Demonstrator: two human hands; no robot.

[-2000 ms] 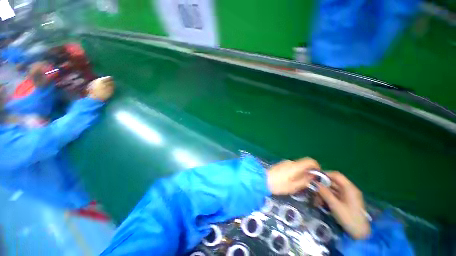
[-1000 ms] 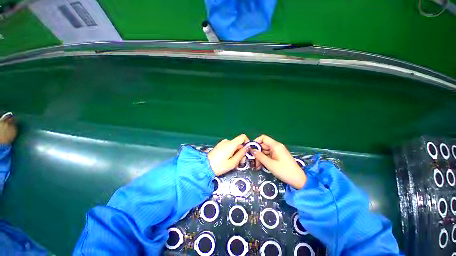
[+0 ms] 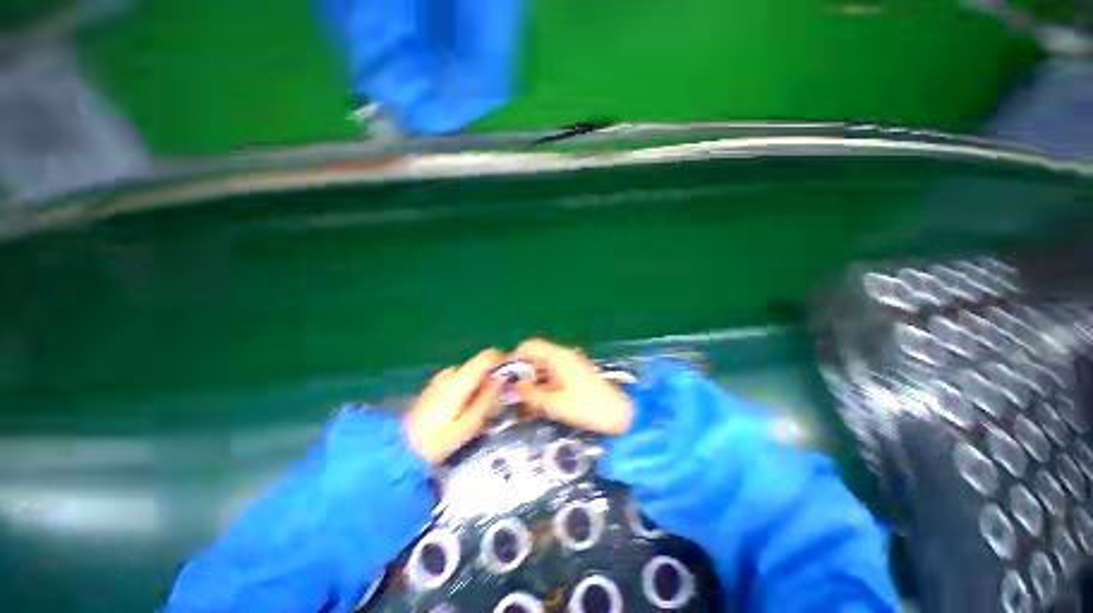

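A white-faced ring part is held between the fingertips of both hands, above the far edge of the parts tray. My left hand grips it from the left and my right hand from the right. The parts tray lies under my forearms, shiny and dark, with rows of white rings. The frame is blurred, so details of the held ring are hidden.
Stacked trays with many white rings stand at the right. A metal rail crosses beyond the dark green belt. Past it lie a blue cloth, a small whitish object and a paper sheet.
The view has turned to the right, so the stacked trays show more fully and the other worker at the left is out of view. Both hands still hold a ring together.
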